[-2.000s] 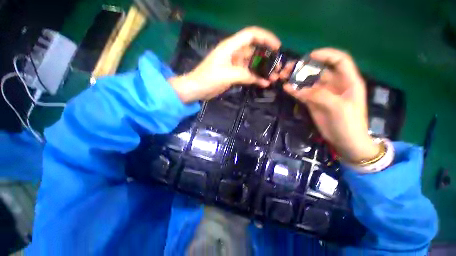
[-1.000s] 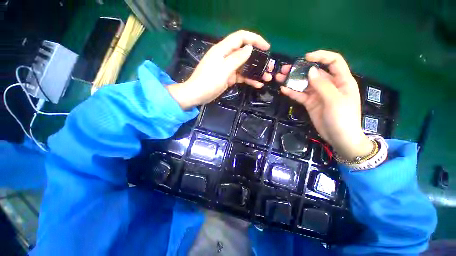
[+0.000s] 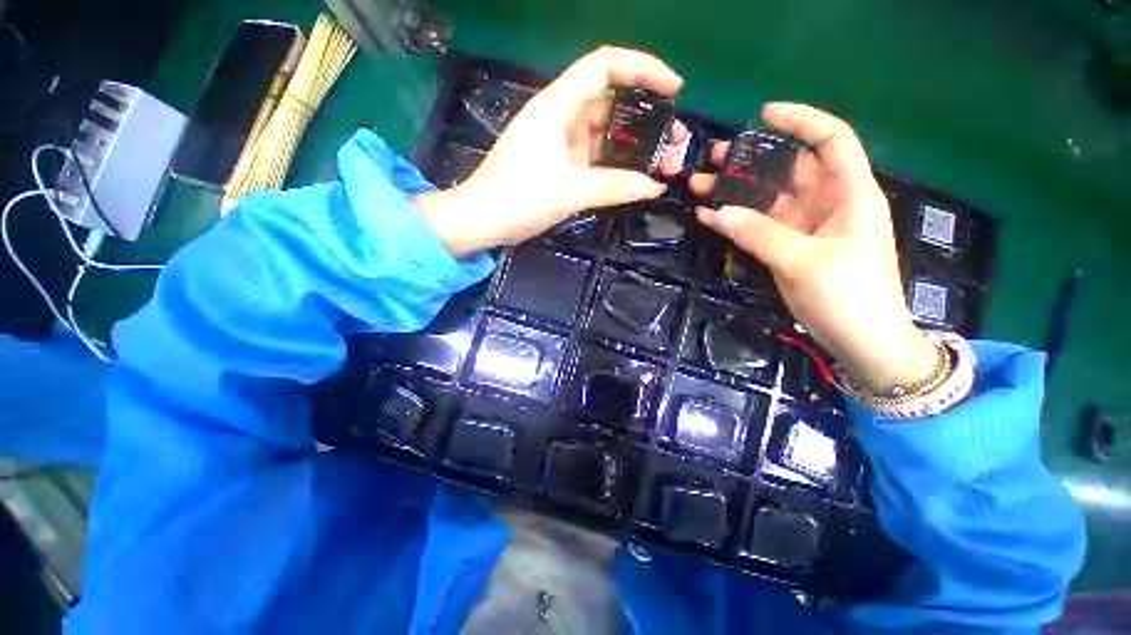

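My left hand [image 3: 558, 155] holds a small square black unit [image 3: 636, 128] by its edges above the tray's back part. Its face shows small pale and red print. My right hand [image 3: 825, 217] holds a second black unit [image 3: 755, 170] with similar red print, beside the first and apart from it. A black compartment tray [image 3: 542, 288] lies under both hands; several pockets shine with reflected light. Two parts with QR labels [image 3: 936, 227] sit in pockets at the tray's right. A thin red lead [image 3: 809, 356] shows by my right wrist. The pockets beneath my hands are partly hidden.
A white power strip [image 3: 128, 155] with white cables, a dark smartphone [image 3: 251, 93] and a bundle of pale sticks [image 3: 292, 122] are at the left. A slim dark stick [image 3: 1063, 316] and a small black part [image 3: 1098, 432] lie right of the tray. A metal piece stands at the back.
Both units have been turned, so their printed faces now show instead of the bright or glossy surfaces seen earlier. My right thumb has moved off its unit's face to the lower edge.
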